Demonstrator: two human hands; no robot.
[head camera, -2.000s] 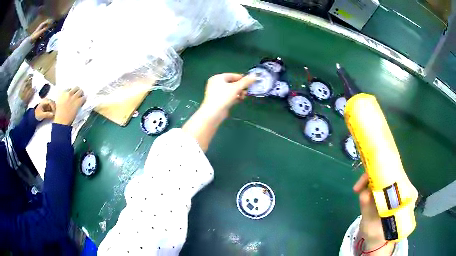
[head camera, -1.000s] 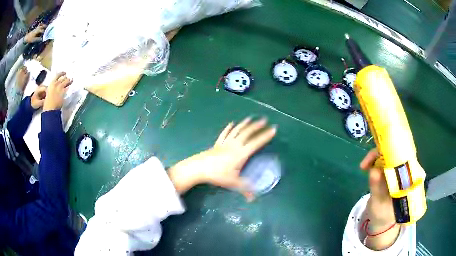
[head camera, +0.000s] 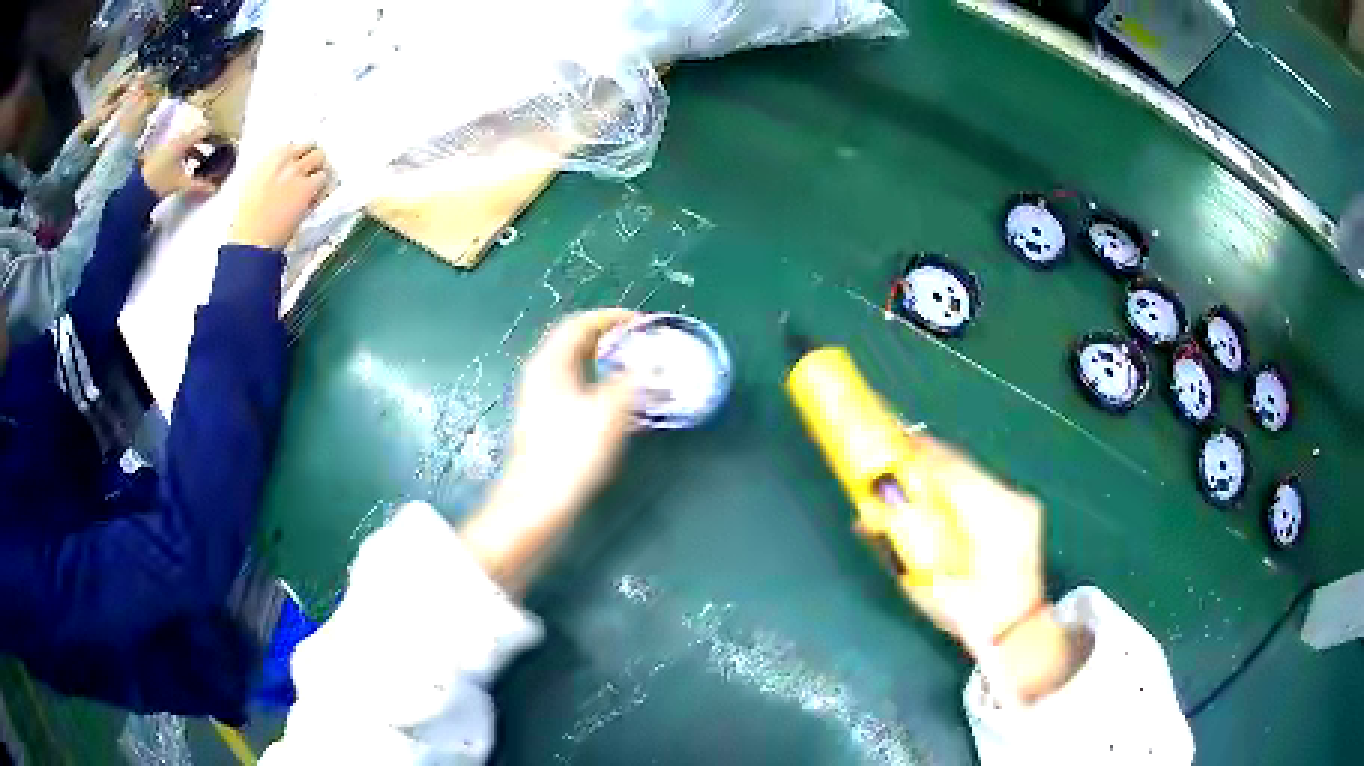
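Observation:
My left hand (head camera: 561, 427) holds a round housing (head camera: 669, 371) by its left edge, above the green table. The housing has a dark and silvery rim and a pale inner face, slightly blurred. My right hand (head camera: 965, 539) is closed around the yellow hot glue gun (head camera: 853, 427). The gun's dark nozzle points up and left, a short gap to the right of the held housing. Whether glue is on the nozzle cannot be seen.
Several dark round housings (head camera: 1108, 370) with pale faces lie on the green table (head camera: 808, 599) at the right. A crumpled plastic bag (head camera: 449, 75) lies over tan cardboard (head camera: 467, 202) at upper left. A neighbouring person's navy sleeve (head camera: 232, 374) is at the left. A black cord (head camera: 1257, 651) is at lower right.
My left hand has picked up the housing and lifted it. My right hand has brought the glue gun left and lower, near it. The view has shifted, so the table housings appear farther right.

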